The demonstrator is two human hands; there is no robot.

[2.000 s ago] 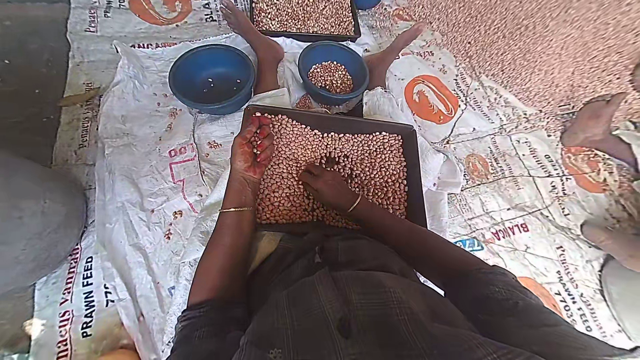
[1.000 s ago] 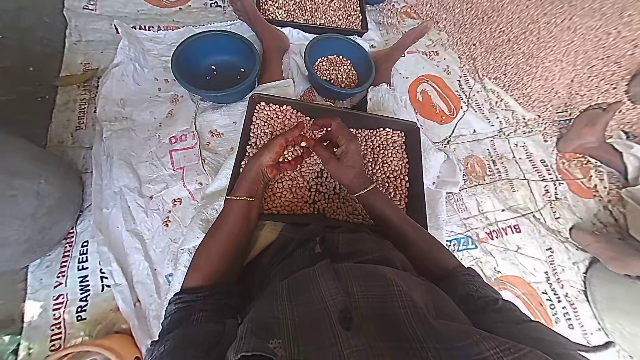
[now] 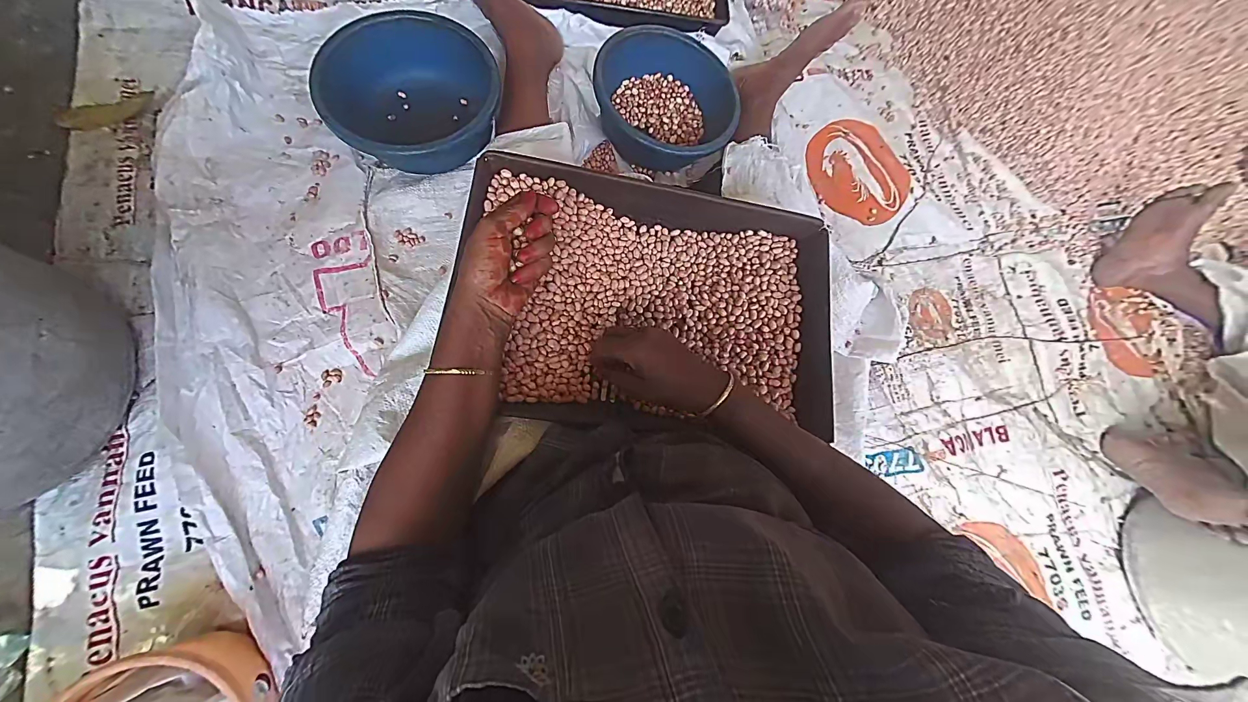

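A dark rectangular tray (image 3: 817, 322) rests in front of my body, spread with pinkish shelled peanuts (image 3: 585, 263). Over its left part, my left hand (image 3: 512, 253) is turned palm up with curled fingers around a few peanuts. My right hand (image 3: 658, 369) lies palm down on the peanuts near the tray's front edge; its fingertips are hidden, so whether it grips any cannot be told. Beyond the tray, a blue plastic bowl (image 3: 717, 122) holds a heap of peanuts. The larger blue bowl (image 3: 341, 107) to its left has several small pieces at its bottom.
White printed woven sacks (image 3: 253, 244) cover the ground. Another tray (image 3: 648, 15) of peanuts stands at the top, between a person's feet (image 3: 531, 58). Peanuts are spread widely at the upper right (image 3: 1072, 78). Another person's foot (image 3: 1160, 249) is at the right, and an orange container rim (image 3: 195, 653) at lower left.
Both hands were together above the tray one second ago. They have since parted, the left to the tray's left side and the right down onto the peanuts.
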